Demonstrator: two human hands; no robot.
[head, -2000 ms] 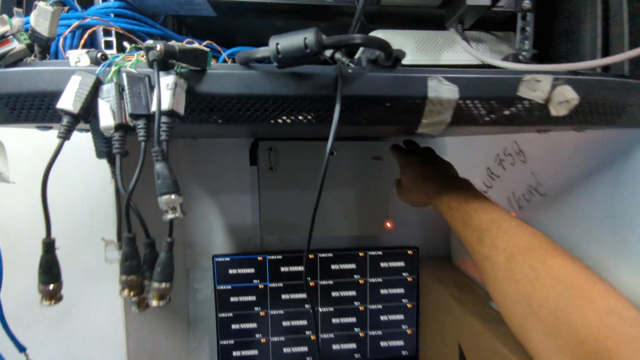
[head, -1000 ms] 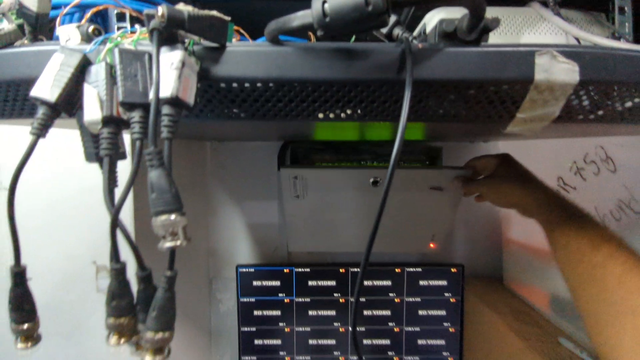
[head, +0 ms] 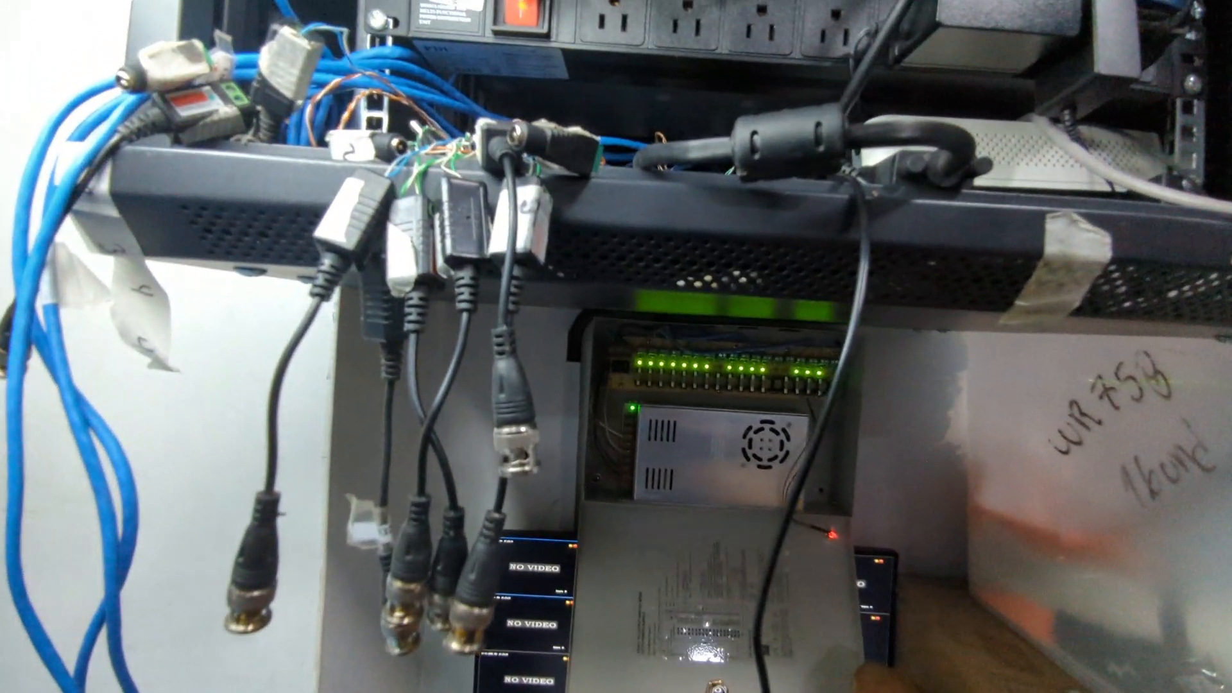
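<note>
A metal power supply box (head: pixel 837 433) is mounted on the wall below the rack, its door (head: pixel 712 577) hanging down in front of the monitor (head: pixel 527 624). Inside sit a silver switching power supply (head: pixel 717 457) with a round vent and a terminal board (head: pixel 731 371) with a row of lit green LEDs. A red light (head: pixel 833 533) glows near the top of the door. At the bottom edge, beside the door, shows what looks like a small blurred part of my right hand (head: pixel 874 679); its fingers are mostly hidden. My left hand is out of view.
Video baluns with BNC connectors (head: pixel 252 568) hang from the perforated rack shelf (head: pixel 654 226) at left, near looped blue network cables (head: pixel 58 423). A black cable (head: pixel 818 452) crosses before the box. Above is a power strip (head: pixel 654 29); at right, a panel with handwriting (head: pixel 1107 500).
The box door was upright, then tilted open at its top under my right hand; now it hangs down, showing the inside. My right hand has moved down from the door's upper right corner.
</note>
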